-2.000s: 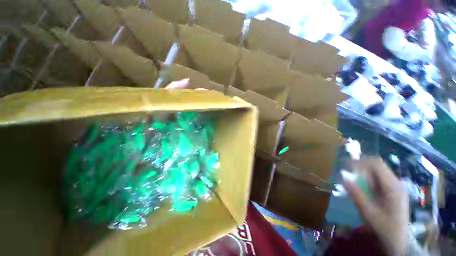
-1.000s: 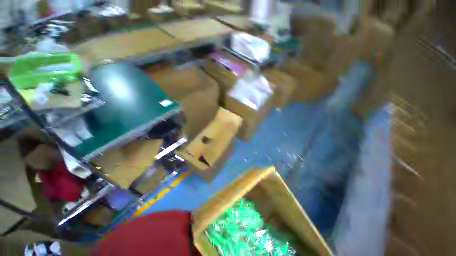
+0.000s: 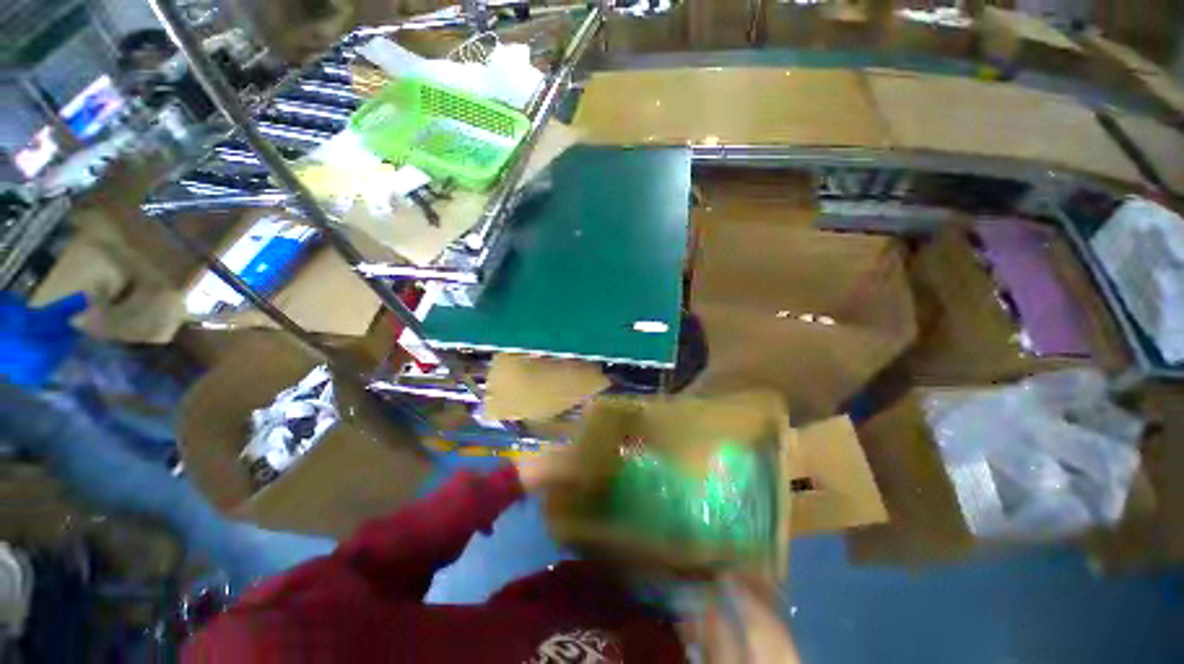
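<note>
The open brown parts box point(image 3: 786, 486) is in front of my body at lower centre, with a blurred heap of clear bags with bright green pieces point(image 3: 701, 493) inside. My left hand point(image 3: 543, 470), below a dark red sleeve, holds the box's left side; its fingers are blurred and partly hidden. My right hand point(image 3: 753, 629) is at the box's near right corner, blurred and cut by the bottom edge, and appears to hold it there.
A green-topped bench point(image 3: 584, 247) stands ahead, with a bright green basket point(image 3: 442, 130) on a rack to its left. Cartons stand at right, one with crumpled white plastic point(image 3: 1039, 454) on top. A carton with bagged items point(image 3: 292, 422) is at left. Blue floor point(image 3: 909, 603) shows.
My view has swung away from the carton rows to the bench. The parts box is now at centre. My right hand, holding small items two seconds ago, is now at the box.
</note>
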